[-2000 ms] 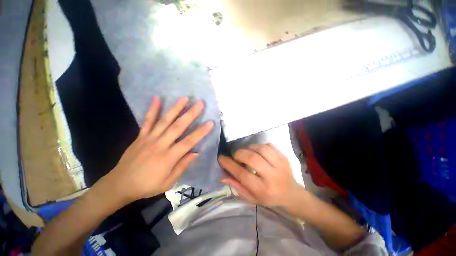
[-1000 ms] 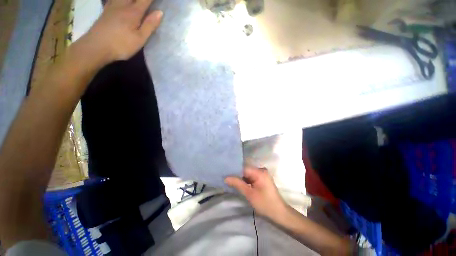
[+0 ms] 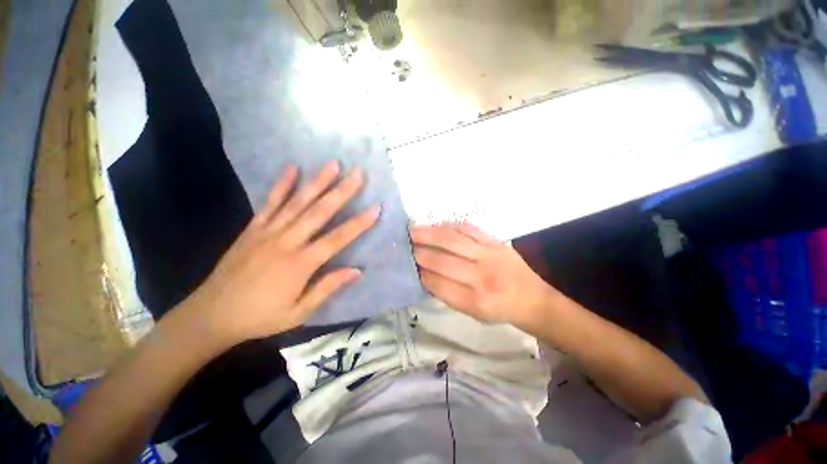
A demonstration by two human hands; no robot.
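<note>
A grey-blue panel (image 3: 363, 181) lies on the machine table over a black cloth panel (image 3: 177, 190), which shows along its left side. My left hand (image 3: 295, 258) lies flat on the grey panel, fingers spread, holding nothing. My right hand (image 3: 476, 272) is at the panel's right edge, fingers together on the edge; whether it pinches the cloth I cannot tell. The upper panel reaches the brightly lit needle area (image 3: 340, 41), where glare hides detail.
Black shears (image 3: 716, 72) lie at the upper right, with a green tool (image 3: 712, 36) behind them. A ridged knob (image 3: 385, 32) is at the top. Worn wood with yellow tape (image 3: 77, 227) edges the left. A blue basket (image 3: 771, 290) and dark cloth are at right.
Since one second ago, my left hand has come down from the panel's upper left onto its middle. My right hand has moved up along the right edge.
</note>
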